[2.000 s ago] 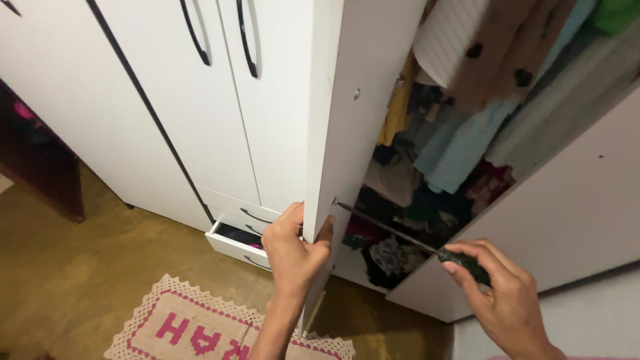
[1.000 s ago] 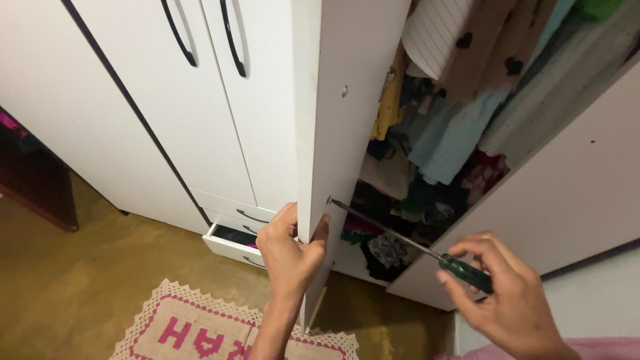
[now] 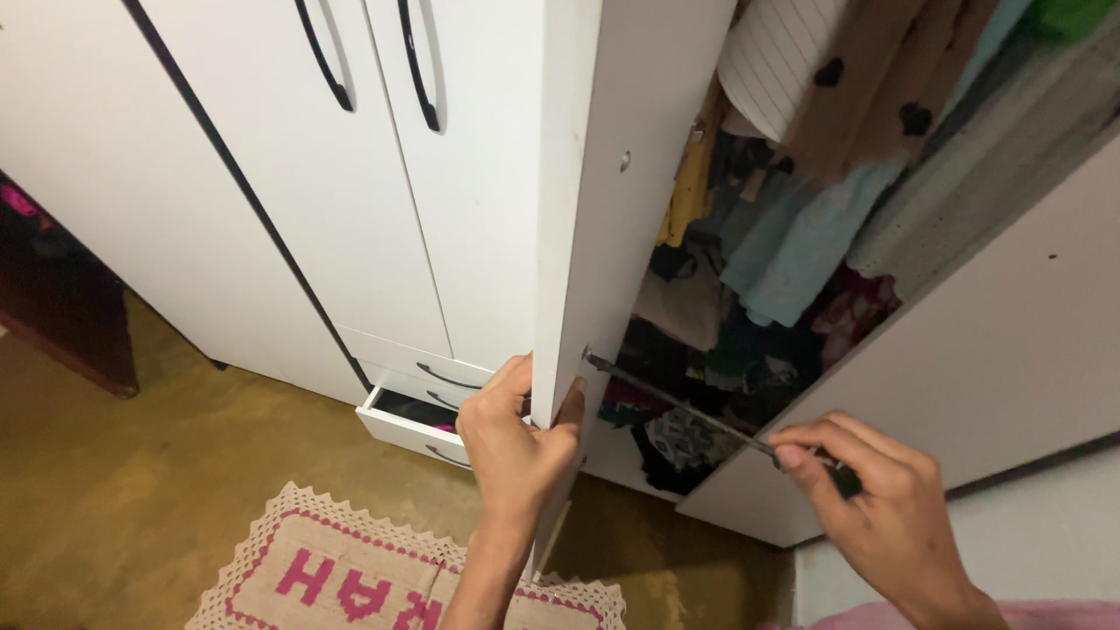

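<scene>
My left hand (image 3: pixel 521 446) grips the edge of an open white wardrobe door (image 3: pixel 617 236), fingers behind it and thumb on its inner face. In my right hand (image 3: pixel 875 499) is a long-shafted screwdriver (image 3: pixel 691 409) with a dark handle mostly covered by my fingers. Its tip meets a screw (image 3: pixel 587 353) in the door's inner face, just above my left thumb. Higher on the same face is a second screw or hole (image 3: pixel 625 161). What my left fingers touch on the far side is hidden.
Clothes (image 3: pixel 787 236) hang and lie inside the wardrobe behind the door. Another white door (image 3: pixel 962 332) stands at the right. A small drawer (image 3: pixel 411 424) is pulled out at the left. A crocheted rug (image 3: pixel 332 569) lies on the floor below.
My right fingers have shifted around the screwdriver handle, covering more of it than a second ago. My left hand keeps its hold on the door edge, and the tip stays at the same screw.
</scene>
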